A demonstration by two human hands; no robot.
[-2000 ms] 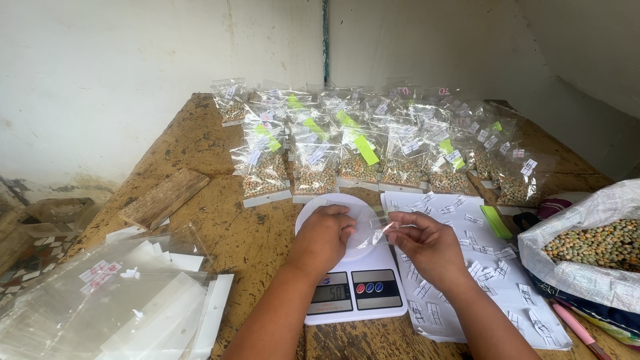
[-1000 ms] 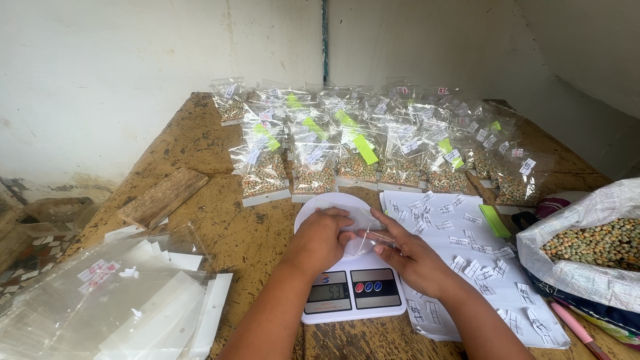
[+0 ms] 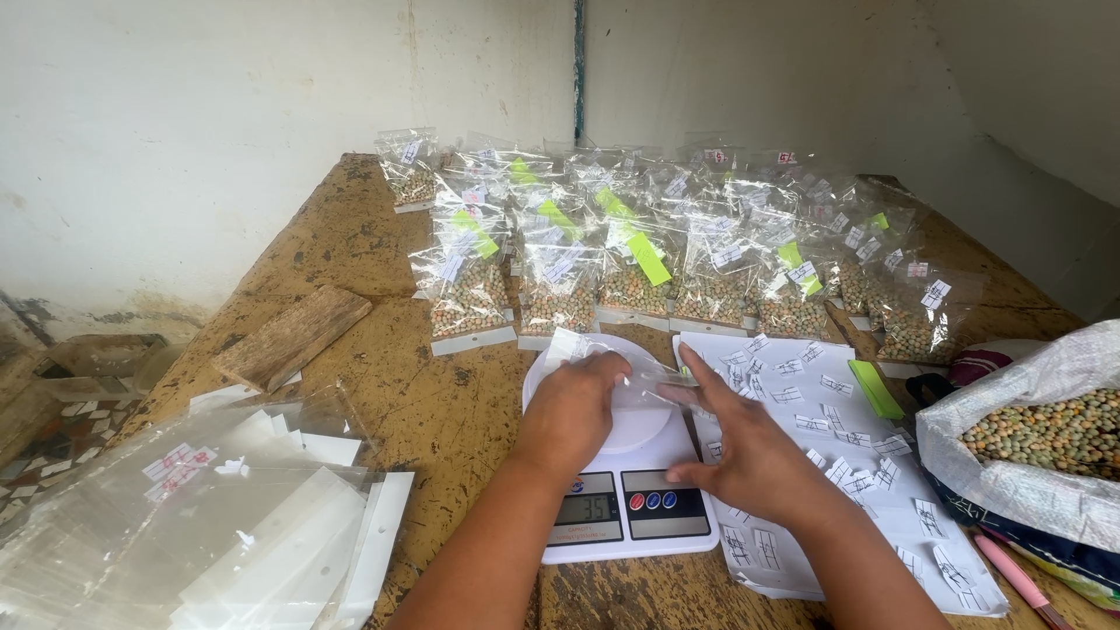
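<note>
Over the white round plate of a digital kitchen scale, my left hand grips a clear plastic bag with a small written slip near its top. My right hand has its fingers spread at the bag's right side, fingertips at the film; whether they pinch it is unclear. The scale's display is lit. To the right, a white paper sheet bears many small written slips. Behind the scale stand rows of clear bags filled with dried peas, several with green strips.
Flat empty plastic bags lie at the left front, near a wooden block. An open woven sack of dried peas stands at the right, beside a pink-handled tool. A green strip lies at the sheet's edge.
My right hand's fingers have spread wider, and the bag now extends between both hands. The scale's reading has changed.
</note>
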